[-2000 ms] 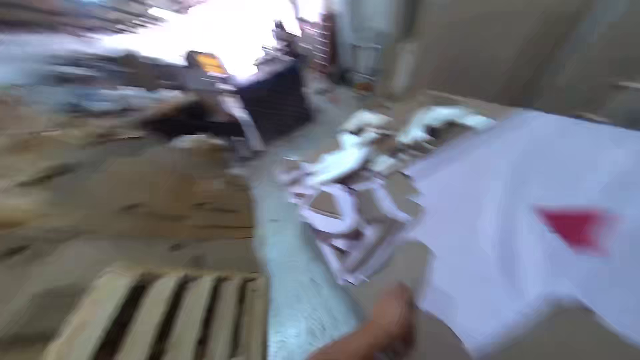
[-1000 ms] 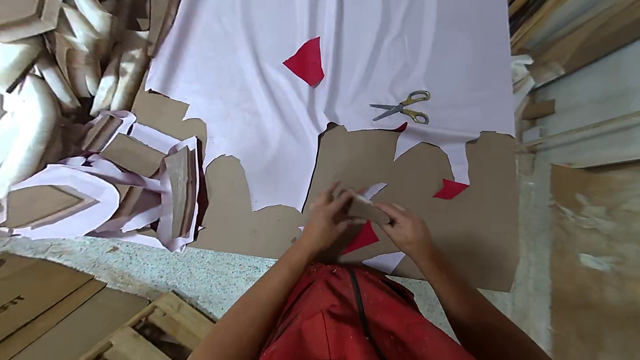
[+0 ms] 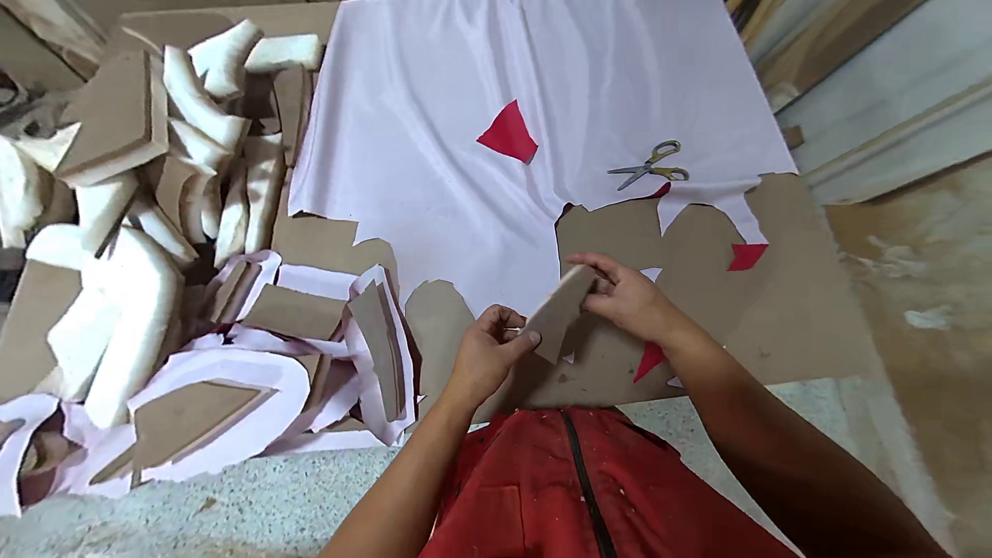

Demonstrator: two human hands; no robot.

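Note:
Between both hands, tilted above the cardboard sheet, is a small flat brown piece of board (image 3: pixel 562 314). My left hand (image 3: pixel 492 349) pinches its lower left end with the thumb on its face. My right hand (image 3: pixel 624 294) holds its upper right end by the fingers. Beyond them lies white fabric (image 3: pixel 442 139) with a ragged cut edge, spread on the brown cardboard (image 3: pixel 697 310). Scissors with yellowish handles (image 3: pixel 649 164) rest on the fabric, blades apart. A red fabric scrap (image 3: pixel 509 133) lies on the white fabric, and another red scrap (image 3: pixel 649 360) is beside my right forearm.
At left, several white foam pieces (image 3: pixel 143 287) and brown board pieces (image 3: pixel 116 116) are heaped. Nearer are board pieces on white fabric cutouts (image 3: pixel 225 372). The speckled tabletop edge (image 3: pixel 271 496) runs in front of me. A pale wall panel (image 3: pixel 891 93) stands at right.
The view has swung widely since two seconds ago. Since one second ago, both hands have stayed together at the small board piece, which is now tilted more upright.

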